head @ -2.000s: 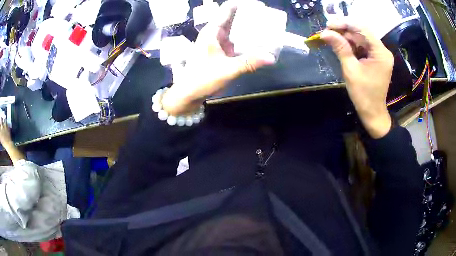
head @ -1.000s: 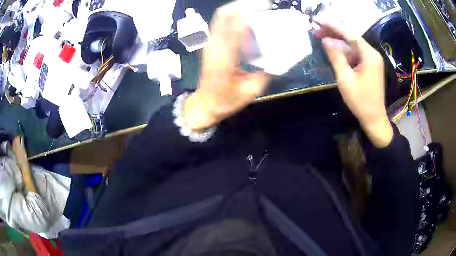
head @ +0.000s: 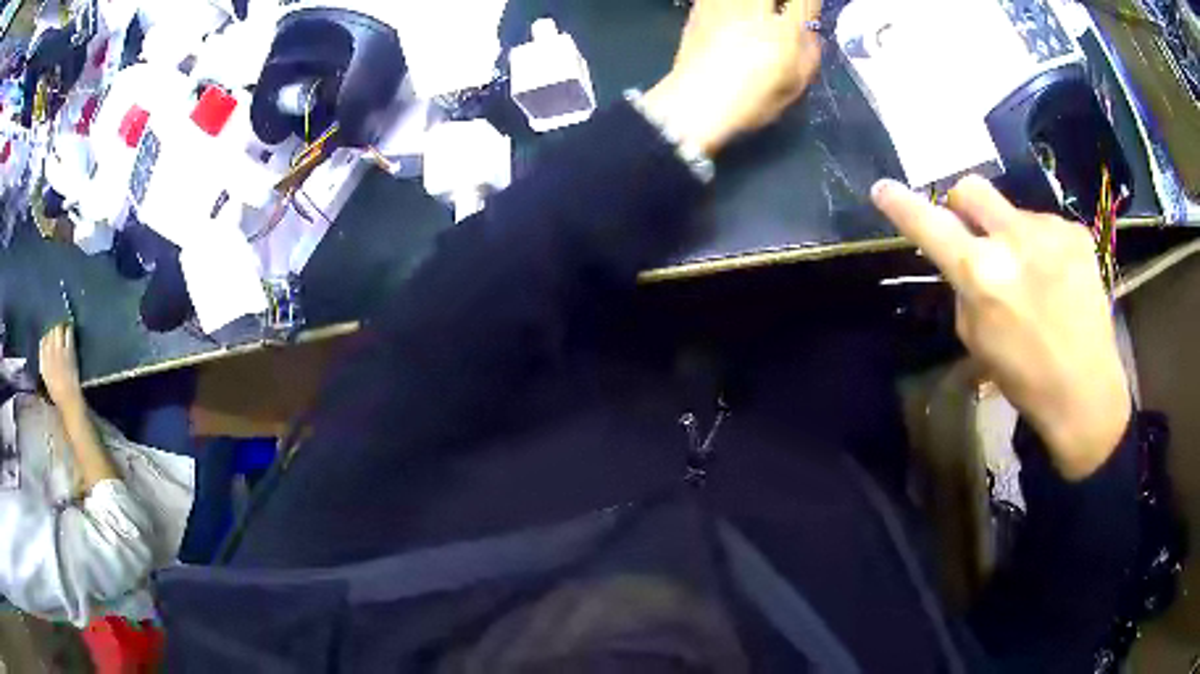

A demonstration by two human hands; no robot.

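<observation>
My left hand (head: 753,66) reaches to the top edge of the picture, its fingertips partly cut off by a small dark part; I cannot tell whether it grips it. My right hand (head: 1033,296) is over the bench's front edge at the right, index finger extended. A slim silvery stick (head: 911,279) juts out from its palm. The fingertips are close to the lower end of a white camera body (head: 908,86), with no clear grip on it. A black ball housing (head: 1053,125) with coloured wires adjoins this body.
White box-shaped parts (head: 550,82) (head: 465,161) lie left of my left hand. A black housing (head: 323,79) and white bodies with red squares (head: 213,111) crowd the left. Another person's arm (head: 79,408) is at far left. The pale bench edge (head: 776,258) runs across.
The large white piece between my hands is no longer there. My left hand has moved up and right to the top edge. My right hand has moved down and right, fingers extended.
</observation>
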